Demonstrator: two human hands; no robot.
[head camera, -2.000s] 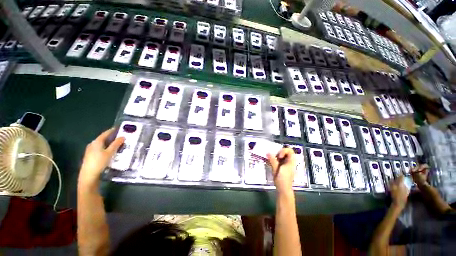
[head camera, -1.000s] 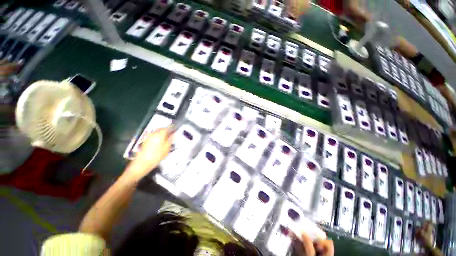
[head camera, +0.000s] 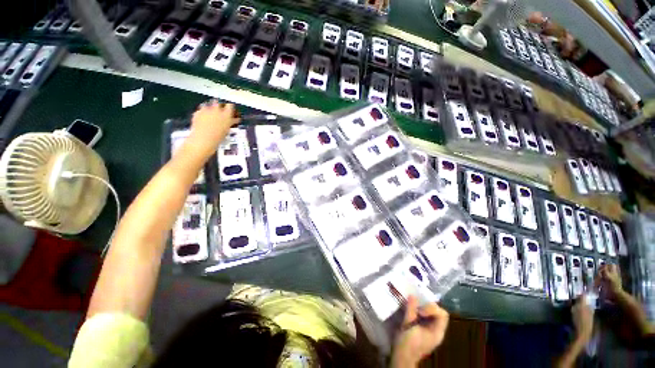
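Note:
A clear upper tray (head camera: 337, 259) of white housings with dark ovals lies slanted over the right part of a lower tray (head camera: 223, 267). The lower tray's housings have their ovals at the near end. My left hand (head camera: 212, 126) is at the lower tray's back left edge, fingers bent over it; whether it grips is unclear. My right hand (head camera: 420, 332) is closed at the upper tray's near corner, by a housing with red marks (head camera: 396, 290). A small white piece shows just above its fingers. Any tool in it cannot be made out.
A cream fan (head camera: 54, 180) with a white cord and a dark-screened device (head camera: 84, 132) are at left. A white scrap (head camera: 132, 98) lies behind. Filled trays (head camera: 503, 251) lie at right and across the pale rail (head camera: 179, 89). Another person's hands (head camera: 596, 291) work at far right.
The view has swung. The upper tray now slants more steeply across the lower one, exposing more of its left part. My left hand has moved to the lower tray's back edge.

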